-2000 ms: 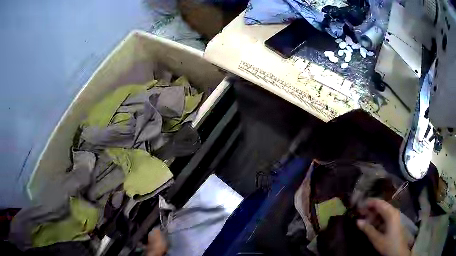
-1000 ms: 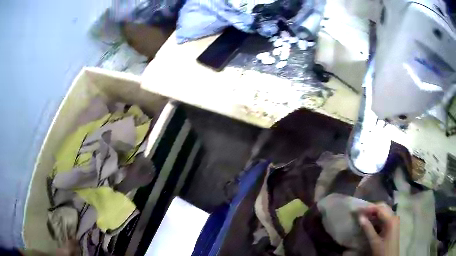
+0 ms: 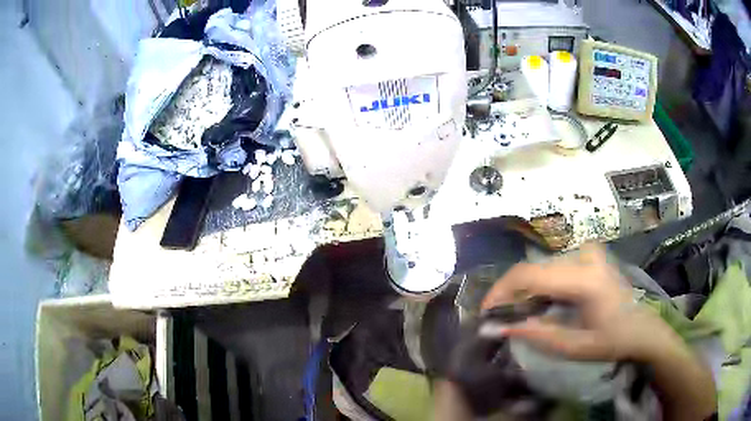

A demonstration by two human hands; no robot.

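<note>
My right hand (image 3: pixel 576 308) is blurred, right of the machine's rounded arm end (image 3: pixel 420 263), with thumb and fingers pinched on dark cloth (image 3: pixel 482 362). A small pale spot shows at the fingertips; I cannot tell what it is. A blurred bit of skin at the bottom edge looks like my left hand (image 3: pixel 450 401); it is mostly cut off and its grip is hidden. Below the arm end lie dark garment parts with a yellow-green patch (image 3: pixel 399 393). Grey cloth (image 3: pixel 548 370) lies under my right hand.
The white JUKI head (image 3: pixel 387 99) stands over the cream table (image 3: pixel 206 275). Left are a light-blue bag (image 3: pixel 148 160), black phone (image 3: pixel 188 214) and loose white pieces (image 3: pixel 262 177). Right are thread cones (image 3: pixel 562 80), a control panel (image 3: pixel 618 82) and heaped cloth (image 3: pixel 729 329). A bin (image 3: pixel 53 345) is lower left.
The view has swung right, bringing the machine head and panel into view. My left hand has left the bin area. My right hand has risen towards the arm end with dark cloth.
</note>
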